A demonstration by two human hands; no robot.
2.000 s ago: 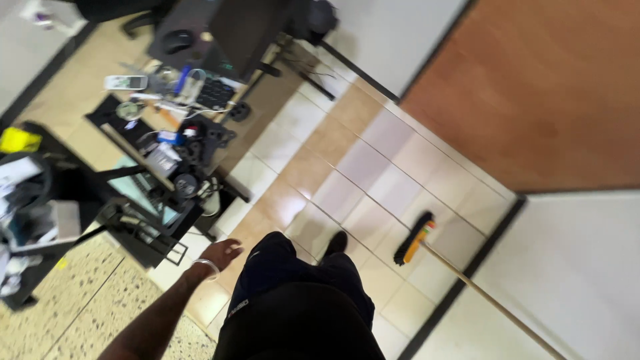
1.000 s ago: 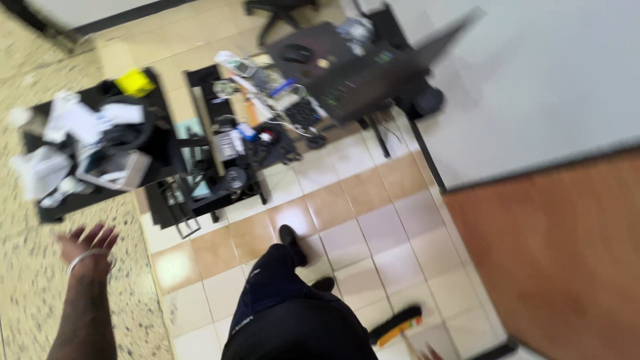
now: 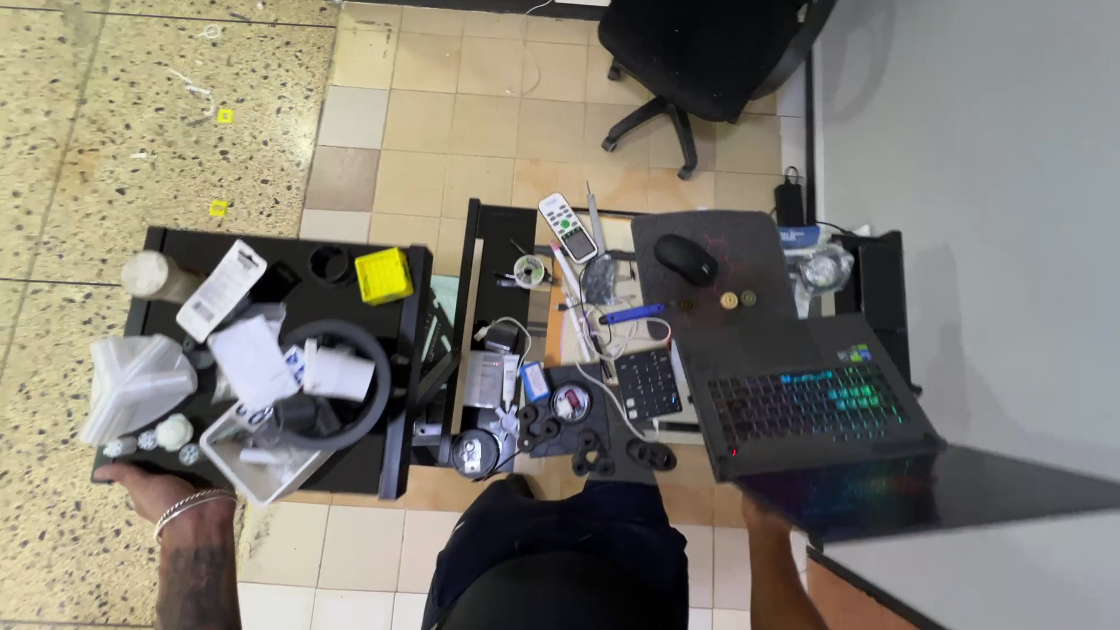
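My left hand (image 3: pixel 157 497) is at the near left corner of a black tray-like surface (image 3: pixel 402 367), its fingers hidden under the edge. On that surface lie a grey ring (image 3: pixel 381 385), a white plastic bin (image 3: pixel 229 455), a yellow box (image 3: pixel 383 276), white packets and a clear jar. My right hand (image 3: pixel 763 516) is mostly hidden behind the screen of an open laptop (image 3: pixel 805 411) with a lit keyboard. Left of the laptop are a black mouse (image 3: pixel 686 260) on a mouse pad (image 3: pixel 761 236), a small keypad (image 3: pixel 647 383), a white remote control (image 3: pixel 569 227) and a blue-handled tool (image 3: pixel 632 314).
A black office chair (image 3: pixel 700 52) stands at the far side on the tiled floor (image 3: pixel 490 122). A grey wall or partition (image 3: pixel 980 175) runs along the right. Loose white cables cross the desk, and black three-lobed parts (image 3: pixel 591 455) lie at its near edge.
My left hand, above the speckled floor a second ago, is now at the black surface's corner. My right hand has come into view behind the laptop screen. The view has turned and moved nearer the desk.
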